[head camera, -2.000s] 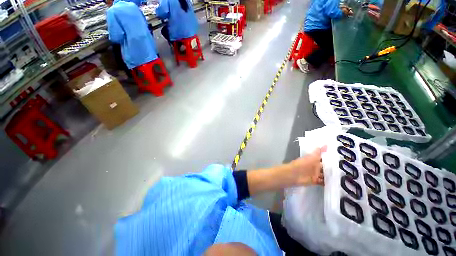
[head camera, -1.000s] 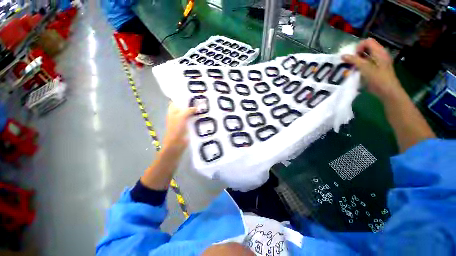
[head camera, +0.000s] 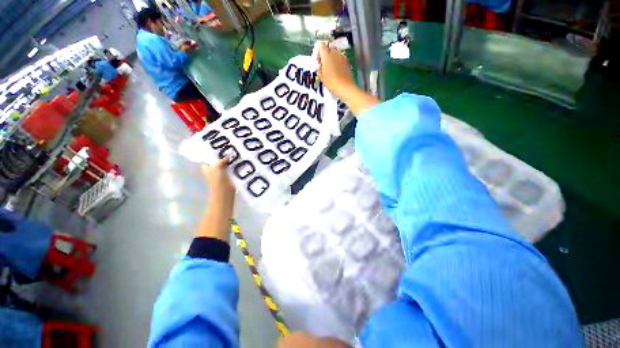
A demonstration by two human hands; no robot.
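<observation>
A white housing tray (head camera: 262,112) with rows of black watch housings is held up and tilted between my hands, sagging in the middle. My left hand (head camera: 219,178) grips its near left edge. My right hand (head camera: 333,66) grips its far right edge. Another tray under a translucent white cover (head camera: 326,231) lies in front of me, with housings showing faintly through. My right sleeve hides part of this covered tray.
Two metal posts (head camera: 365,47) rise from the green bench (head camera: 425,88). A yellow-handled tool (head camera: 248,60) with a dark cable is beyond the held tray. A person in blue (head camera: 163,58) is at the bench's far left. Yellow-black floor tape (head camera: 255,272) runs at left.
The tray in my hands has moved away from me, toward the bench's far side. The covered tray now shows near me. The loose small frames and adhesive sheet are out of sight.
</observation>
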